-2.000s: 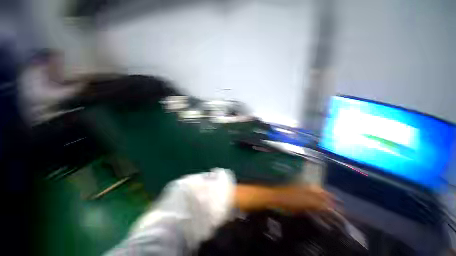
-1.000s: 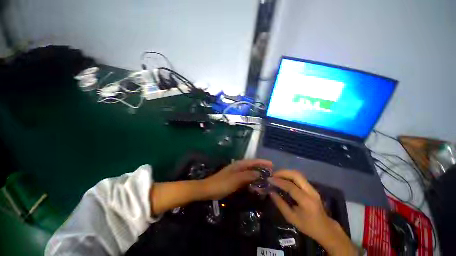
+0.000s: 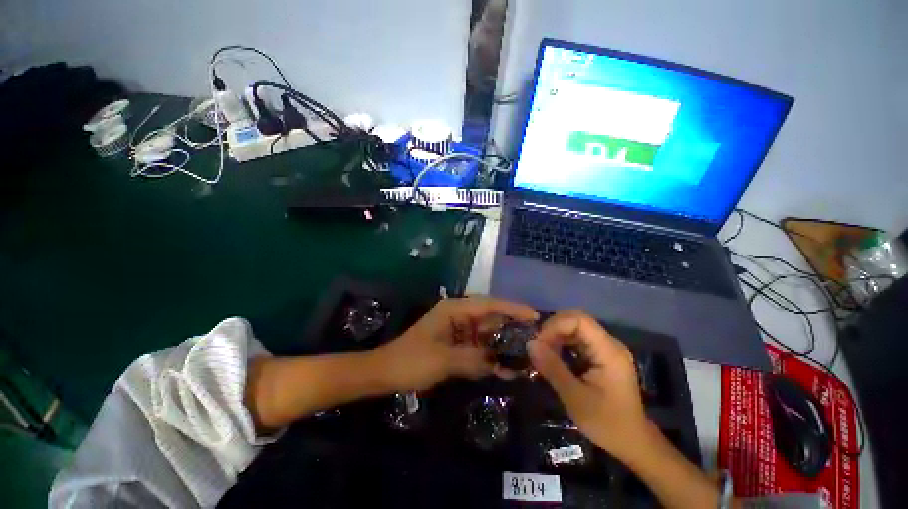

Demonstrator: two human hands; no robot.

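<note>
My left hand (image 3: 453, 343) holds a dark, shiny round unit (image 3: 514, 341) in clear film above the black foam tray (image 3: 453, 467). My right hand (image 3: 592, 378) pinches the unit's right side with thumb and fingers. Below, the tray holds several bagged units, one (image 3: 488, 422) below my hands and one (image 3: 365, 317) at the upper left. A bagged unit with a white label strip (image 3: 566, 454) lies at the right. A white tray label (image 3: 532, 487) with a handwritten-looking number is at the tray's lower part.
A grey laptop (image 3: 619, 303) with a bright screen stands behind the tray. A black mouse (image 3: 798, 425) lies on a red mat (image 3: 742, 437) at the right. A power strip (image 3: 284, 137), white chargers and tangled cables lie on the green mat (image 3: 199, 249). A blue item (image 3: 438, 162) is near the laptop.
Blurred at first, the view has steadied and turned right onto the tray and laptop. My right hand has come into view. Both hands stay together on the unit since one second ago.
</note>
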